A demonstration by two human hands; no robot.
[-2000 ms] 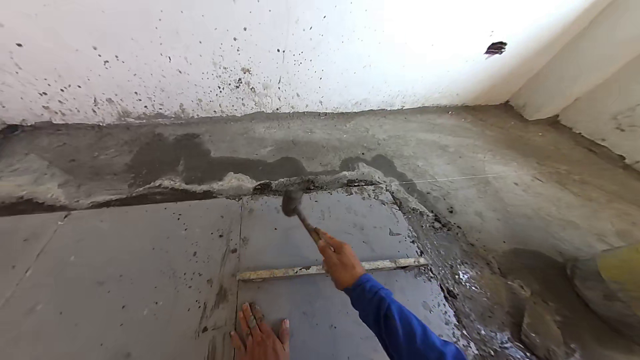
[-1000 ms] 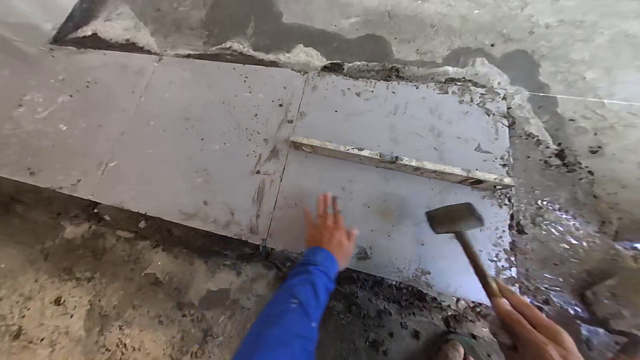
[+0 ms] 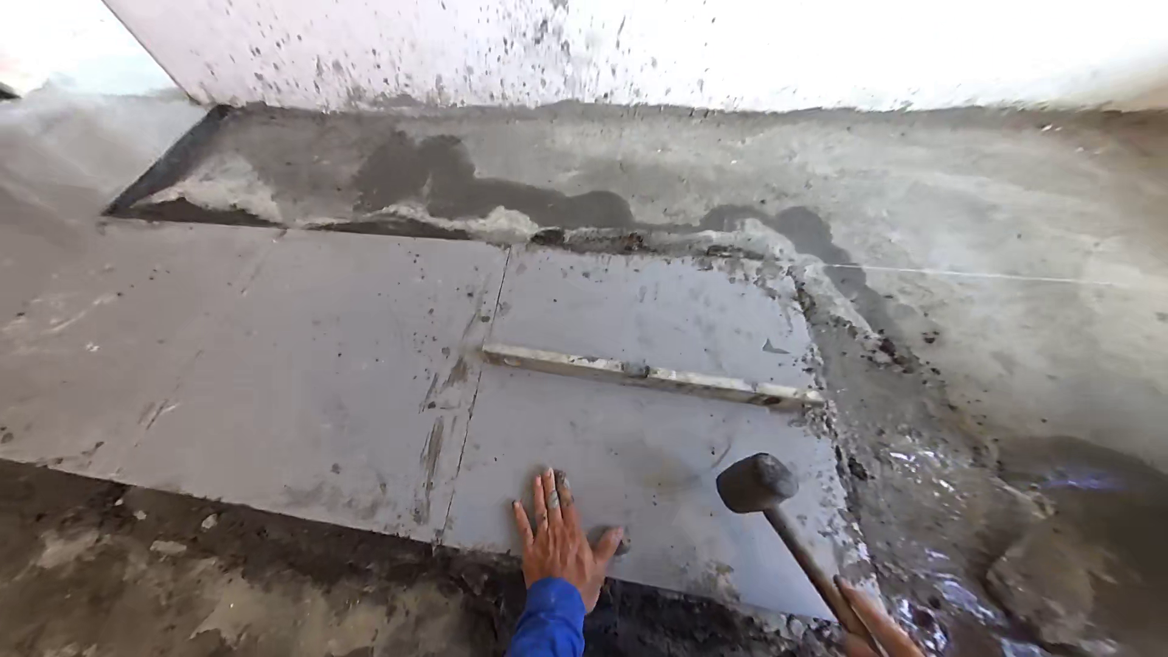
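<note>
My left hand (image 3: 564,547) lies flat with its fingers apart near the front edge of a grey floor tile (image 3: 639,456), smeared with mortar. At the lower right my right hand (image 3: 871,620) grips the handle of a rubber mallet (image 3: 757,482), its dark head over the tile's right part. A mortar-stained spirit level (image 3: 648,373) lies across the same tile, from the joint on the left to the right edge. Another grey tile (image 3: 365,365) adjoins on the left.
A splattered white wall (image 3: 639,55) runs along the back. A stretched string line (image 3: 967,272) extends right from the tile's back corner. Wet mortar (image 3: 940,484) borders the tile on the right. Rough, dirty ground (image 3: 228,575) lies in front of the tiles.
The mallet was near the tile's back edge two seconds ago and is now over its right front part. The spirit level stays on the tile. The view has shifted considerably.
</note>
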